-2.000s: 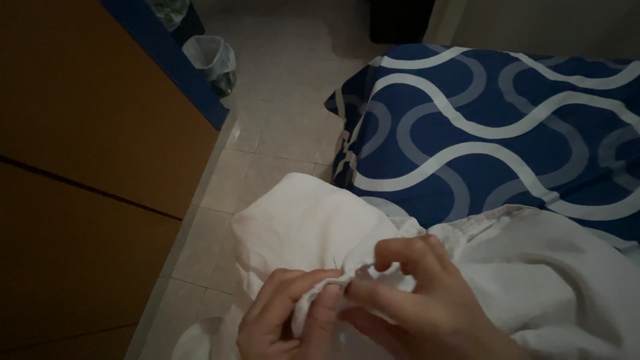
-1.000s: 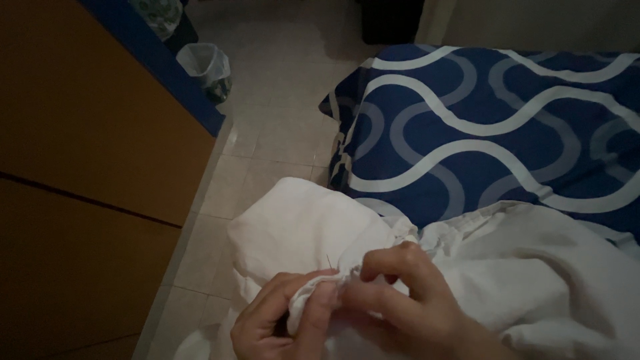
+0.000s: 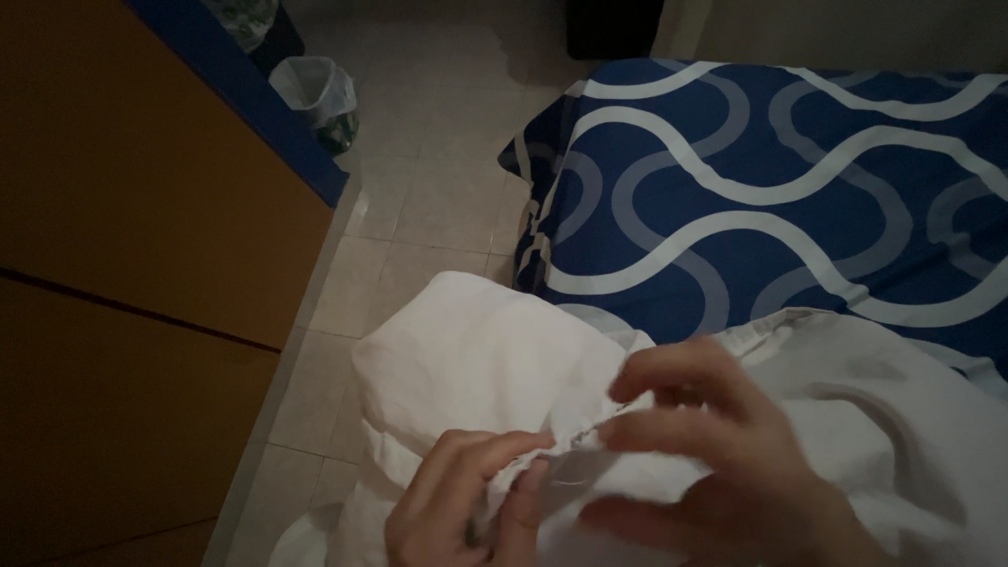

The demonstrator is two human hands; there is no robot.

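Note:
White fabric lies bunched across the lower part of the head view, partly over the bed. My left hand pinches its gathered edge between thumb and fingers. Just right of it, my right hand is blurred, with thumb and fingers apart over the fabric. A thin pale line, perhaps thread, shows on the cloth between the hands. No needle can be made out now; whether the right fingertips hold anything small cannot be told.
A bed with a blue, wavy-patterned cover stands at the right. An orange-brown wooden panel with a blue edge fills the left. A lined waste bin stands on the tiled floor. A dark object is at the top.
My right hand's fingers have spread apart from the pinched edge, where they were close to my left hand before. The thin needle-like thing upright by the left fingertips a second ago no longer shows.

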